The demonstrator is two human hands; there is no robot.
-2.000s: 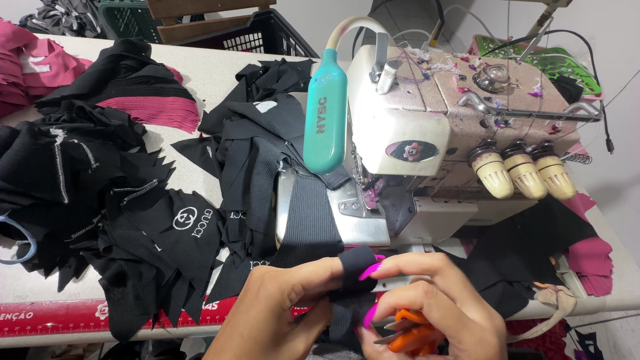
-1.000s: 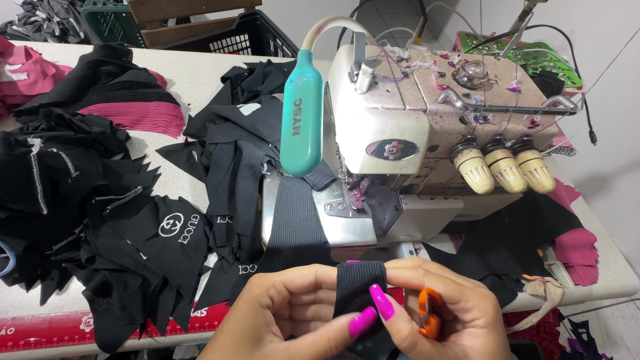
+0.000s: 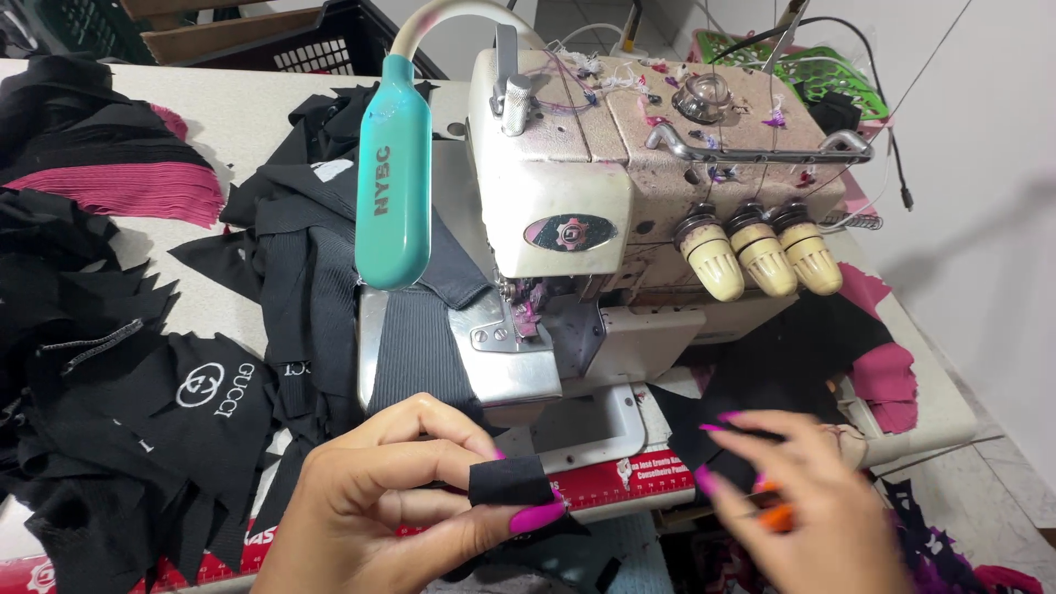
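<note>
My left hand (image 3: 412,503) pinches a folded strip of black fabric (image 3: 510,481) between thumb and fingers, in front of the sewing machine's metal plate. At the lower right, my right hand (image 3: 804,503) is blurred, with an orange-handled tool (image 3: 774,516) held in its palm; the tool's blades are mostly hidden. Its thumb and forefinger are apart, near a piece of black fabric (image 3: 763,363). Behind the hands stands an overlock sewing machine (image 3: 553,219). A ribbed black fabric band (image 3: 421,351) lies over its plate, left of the presser foot.
Piles of cut black fabric (image 3: 210,412) lie on the left of the table, with pink-edged pieces (image 3: 124,186) behind. A teal lamp (image 3: 394,181) hangs before the machine. Three cream tension knobs (image 3: 763,256) jut out. A red printed ruler strip (image 3: 635,483) runs along the front edge.
My right hand has left the black strip and moved right with the orange-handled tool. My left hand still holds the strip. The view has shifted somewhat.
</note>
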